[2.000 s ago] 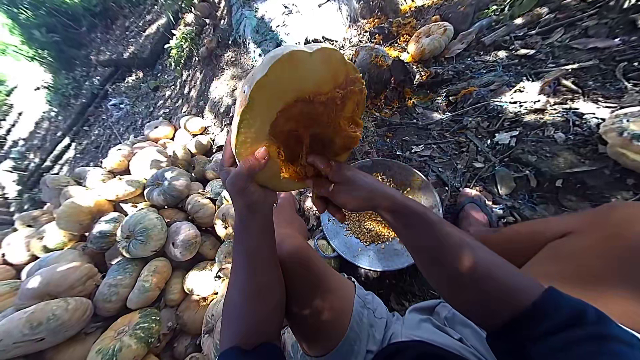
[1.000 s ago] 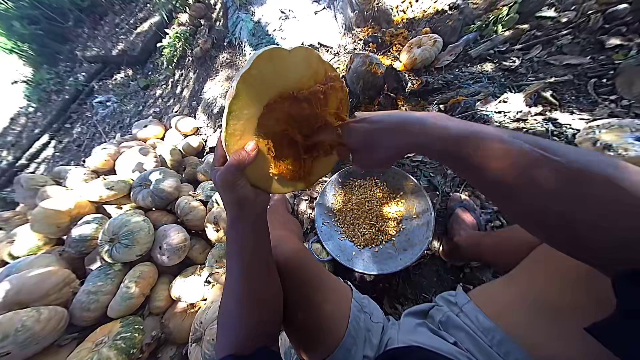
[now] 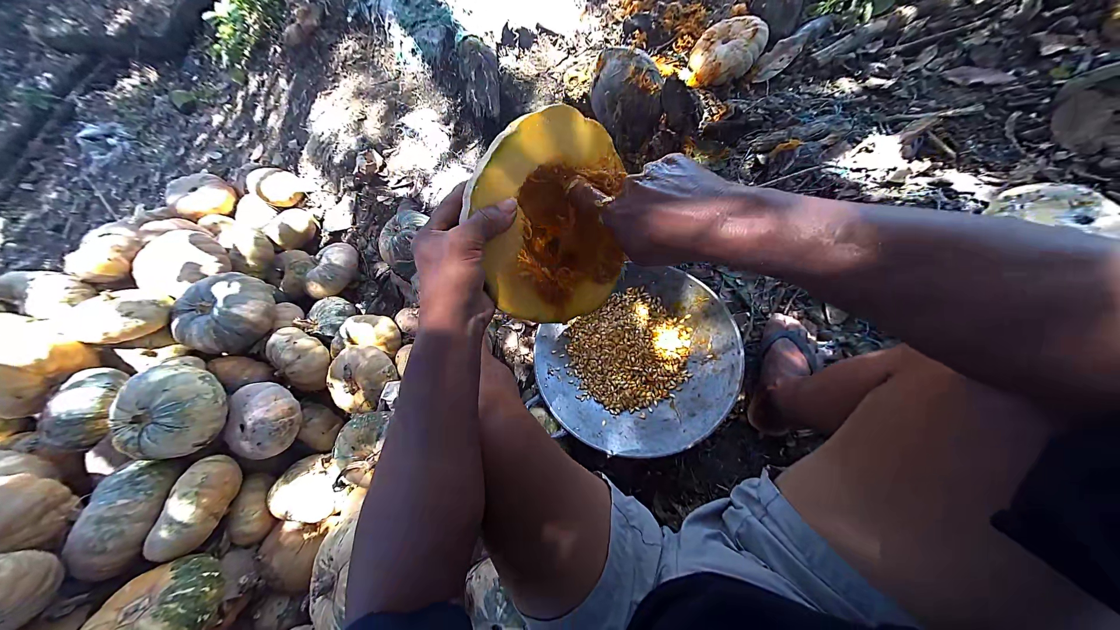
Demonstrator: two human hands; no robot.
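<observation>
My left hand [image 3: 459,254] grips the rim of a halved pumpkin [image 3: 516,254], thumb on the cut face, its orange hollow turned toward me. At the right edge of that hollow is my right hand [image 3: 661,210], its fingertips partly hidden in the stringy pulp; whether they hold anything cannot be told. Below the pumpkin half, a round metal basin [image 3: 647,442] holds a heap of pumpkin seeds [image 3: 626,354] with bits of pulp among them.
A large pile of whole pumpkins [image 3: 171,411] lies at the left. Beyond the basin are a dark rounded object [image 3: 626,96] and a pale pumpkin [image 3: 728,51] with orange pulp on it. Dry leaves and twigs cover the ground at the upper right. A sandaled foot [image 3: 783,372] is beside the basin.
My right hand has gone from the pumpkin's lower edge, two seconds ago, up to the right side of its hollow. My left hand has kept its hold on the rim.
</observation>
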